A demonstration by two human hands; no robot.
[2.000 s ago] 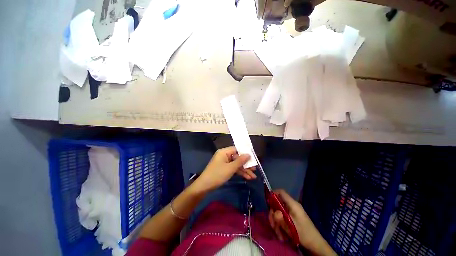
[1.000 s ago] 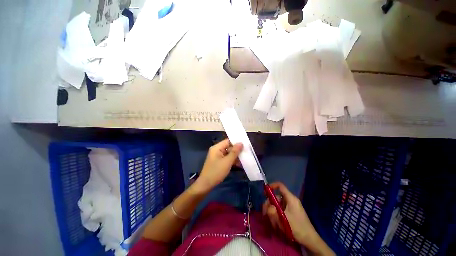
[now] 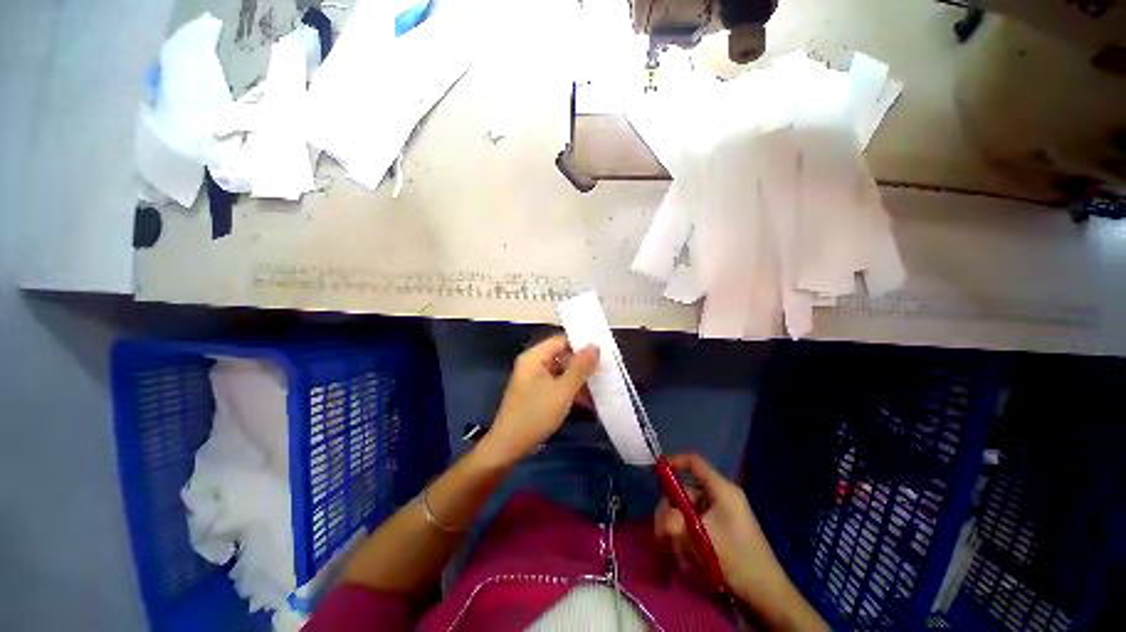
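My left hand [image 3: 540,398] holds a narrow white fabric strip [image 3: 614,398] between thumb and fingers, above my lap at the table's edge. The strip slants from upper left to lower right, its upper end over the table edge. My right hand [image 3: 710,528] holds scissors with red handles [image 3: 687,516]. The silver blades lie along the strip's right edge. Whether the blades are fully closed cannot be told.
White strips [image 3: 772,210] fan out below the sewing machine [image 3: 692,19] on the pale table [image 3: 482,247]. Loose white pieces [image 3: 371,105] lie at the table's left. A blue basket [image 3: 358,451] with white cloth stands lower left, another blue basket [image 3: 883,494] lower right.
The strip has come down towards my lap, and my left hand grips it nearer its upper end than two seconds ago. The scissors stay along its right edge.
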